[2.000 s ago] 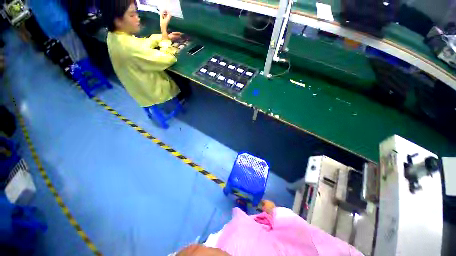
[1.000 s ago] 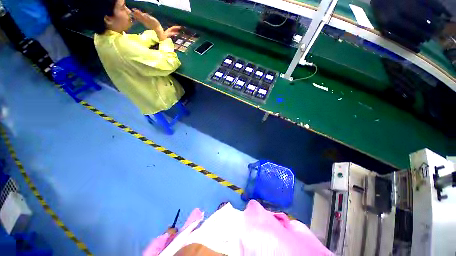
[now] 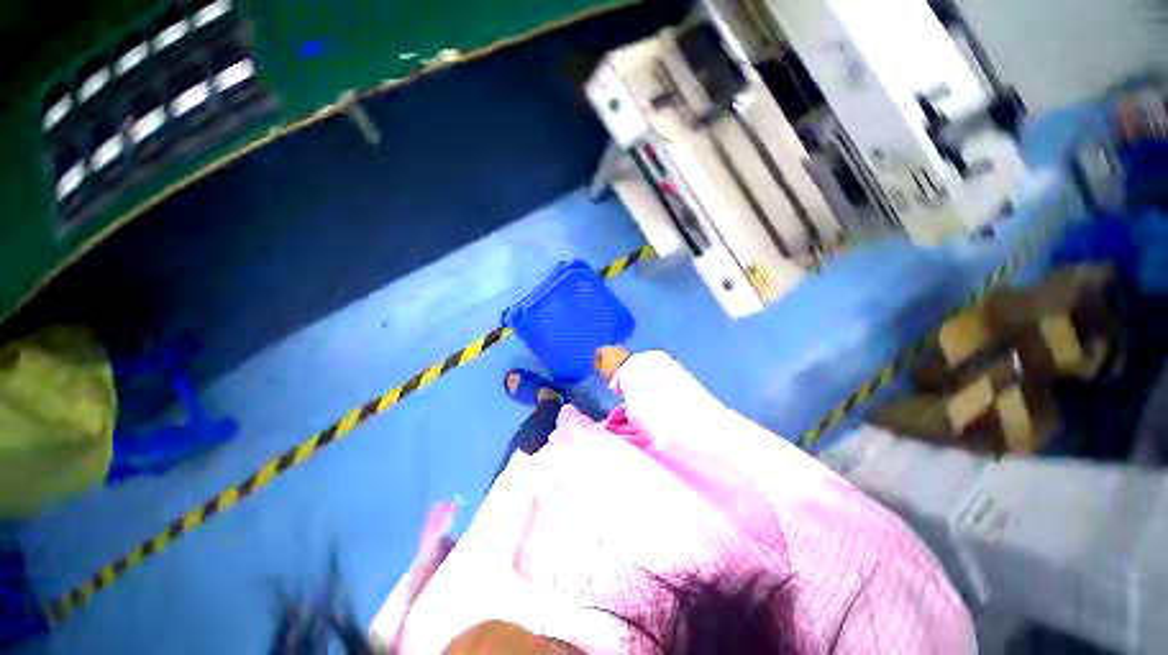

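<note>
A blue plastic stool [image 3: 570, 320] with a ribbed square seat is in front of my body, beside the yellow-black floor tape. My right hand [image 3: 611, 361] is at the stool's near edge and grips it; the fingers are small and partly hidden. My left sleeve [image 3: 433, 531] shows at the lower left, but my left hand cannot be made out.
A green bench [image 3: 346, 51] with a tray of dark parts [image 3: 154, 109] is at upper left. A pale machine [image 3: 717, 154] stands ahead to the right. A person's yellow smock [image 3: 51, 416] and a blue stool [image 3: 173, 416] are at left. Open cartons [image 3: 1012, 371] and a grey box [image 3: 1063, 512] are at right.
The view has turned right and down. The machine, bench and seated person have shifted left in the picture. The blue stool is still at my right hand. The thin dark tool at my left hand no longer shows.
</note>
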